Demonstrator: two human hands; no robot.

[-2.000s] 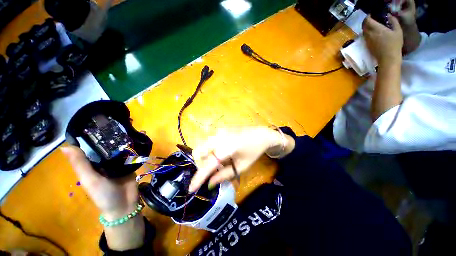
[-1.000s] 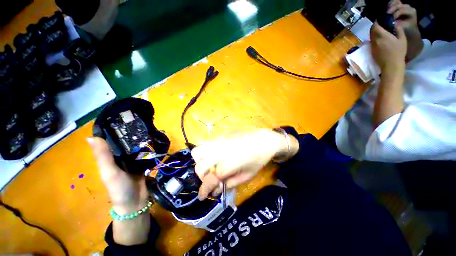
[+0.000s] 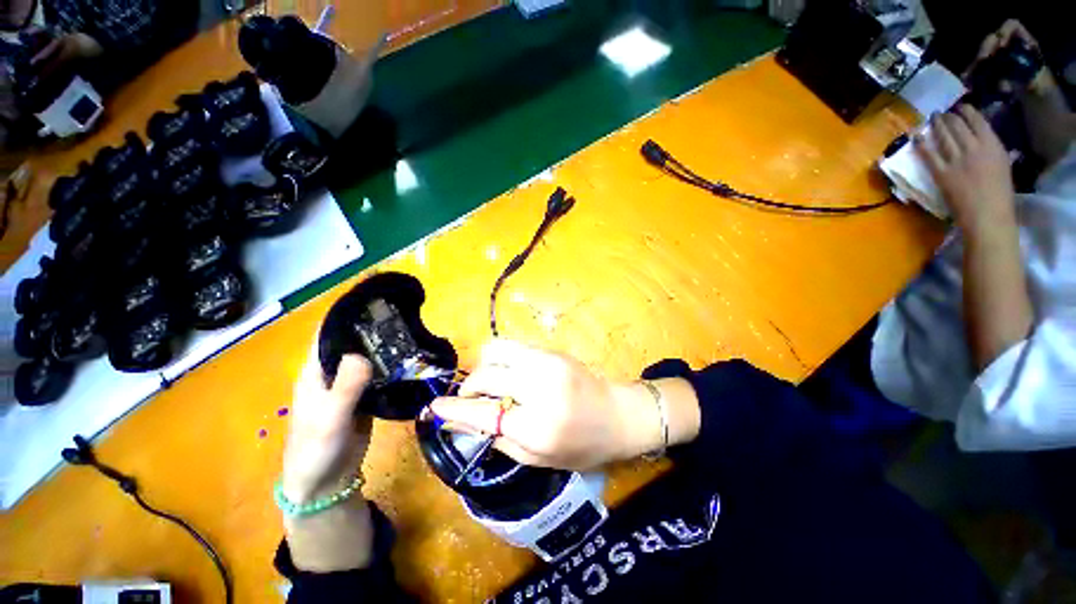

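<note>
My left hand [image 3: 327, 431], with a green bead bracelet, holds the black camera head shell [image 3: 354, 309], its open side showing the circuit board [image 3: 389, 336]. My right hand [image 3: 545, 404] is over the rim of the camera base housing [image 3: 531, 510], its fingertips at the thin connector wires [image 3: 439, 380] between head and base. A thin metal-like stick shows under the right fingers. The plug ends are too small to make out. The base lies tilted against my front, its dark label panel facing down right. Its black pigtail cable [image 3: 516, 262] lies on the bench behind it.
Rows of black head units [image 3: 142, 283] stand on a white sheet [image 3: 336, 242] at the left. Another pigtail cable [image 3: 767, 203] leads to a co-worker [image 3: 991, 307] at the right. A green strip [image 3: 472, 153] crosses behind. A black cable [image 3: 165, 513] lies at the lower left.
The view has shifted, showing more of the left side. The head shell is now nearer my right hand. My right fingers have moved from inside the base up to the wires by the shell.
</note>
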